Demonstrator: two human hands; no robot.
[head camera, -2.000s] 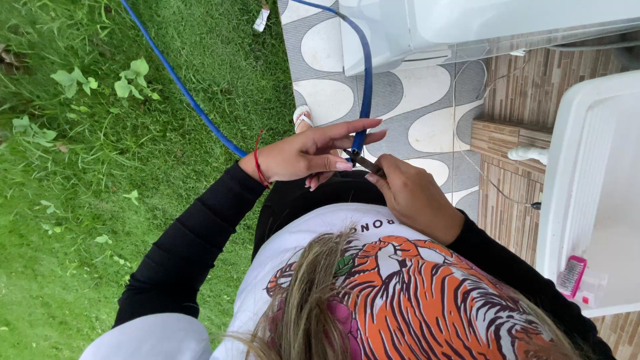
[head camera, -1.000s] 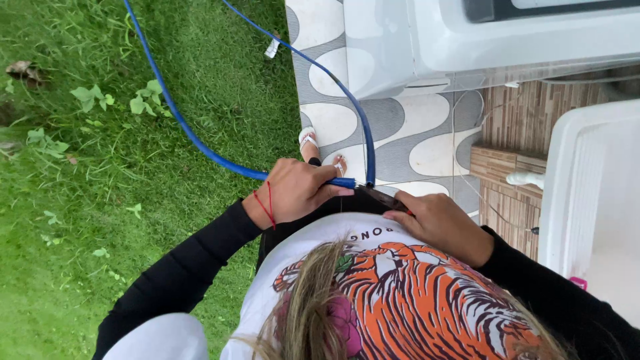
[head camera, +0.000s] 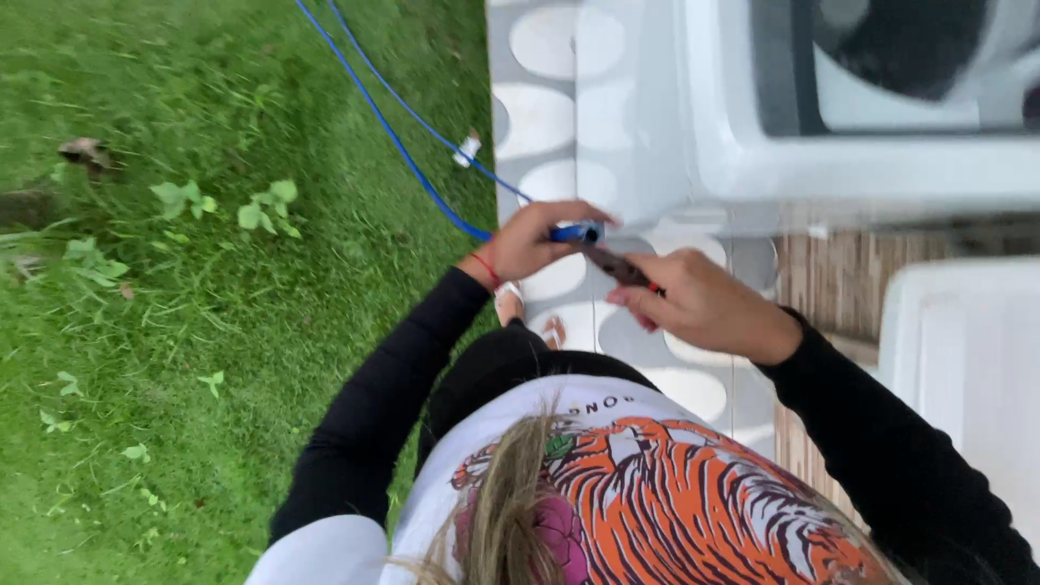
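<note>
My left hand is closed round a blue garden hose, near a cut-looking end that sticks out past its fingers. A second length of blue hose runs down behind that hand, so its end is hidden. In my right hand is a dark metal hand tool with a bit of red on its handle; it looks like pliers or a knife, too blurred to tell. The tool's tip touches or lies right beside the hose end.
A white washing machine stands at the upper right, and a white basin at the right edge. Patterned tiles lie beside grass. A white tag hangs by the thinner-looking hose. My sandalled feet are below my hands.
The two lengths of hose, close together at the tool a second ago, are now apart at my hands; one end shows in my left hand. The view has shifted.
</note>
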